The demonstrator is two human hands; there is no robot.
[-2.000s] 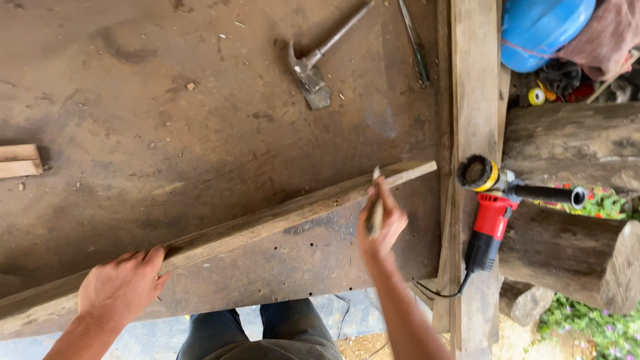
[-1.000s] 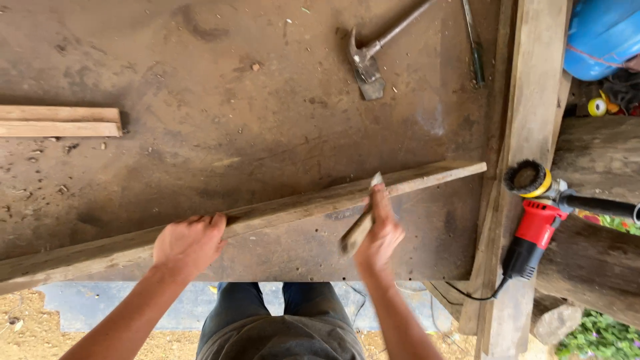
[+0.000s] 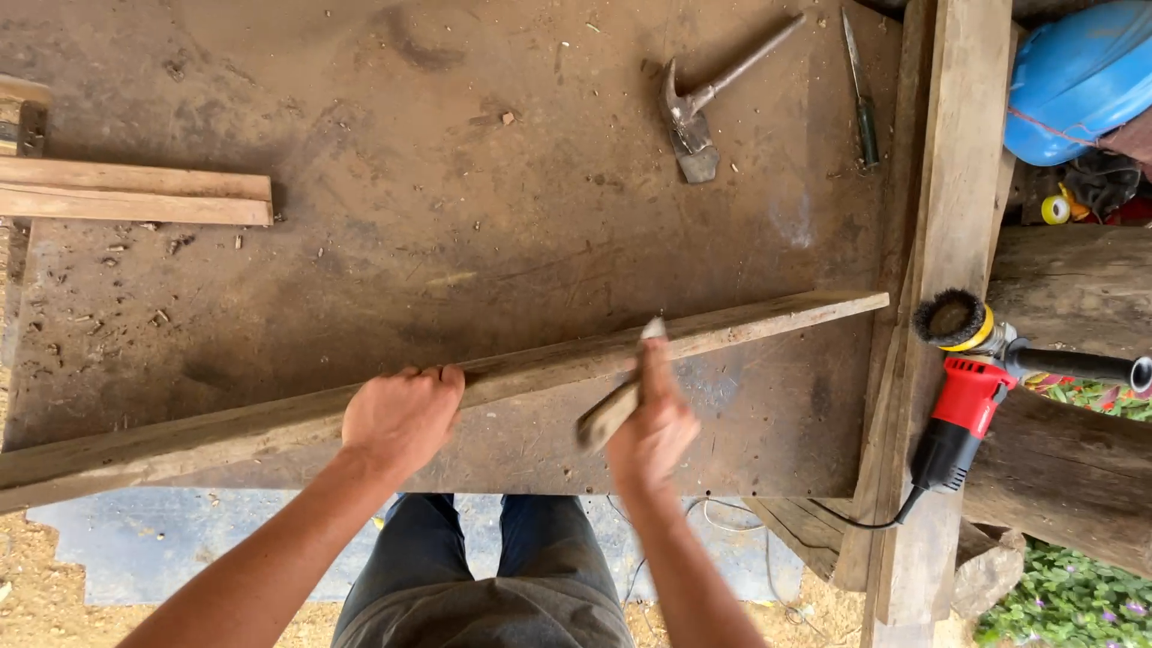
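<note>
A long, narrow wooden board (image 3: 540, 364) lies slantwise across the worn workbench (image 3: 504, 225), its left end reaching past the frame. My left hand (image 3: 402, 416) grips the board near its middle. In my right hand (image 3: 652, 432) is a hand tool with a wooden handle (image 3: 605, 414), slightly blurred. Its pale tip shows beyond my extended index finger, against the board to the right of my left hand. Most of the tool is hidden by my fingers, so its kind cannot be told.
A claw hammer (image 3: 693, 117) and a pointed tool with a dark handle (image 3: 861, 99) lie at the far right. Short wood pieces (image 3: 135, 191) rest at left. A red angle grinder with a wire cup brush (image 3: 967, 396) lies on planks (image 3: 963, 153); behind is a blue helmet (image 3: 1075, 81).
The view has shifted left, bringing more wood pieces into sight. My left hand still grips the board. My right hand still holds the tool at the board, now with its handle angled differently than two seconds ago.
</note>
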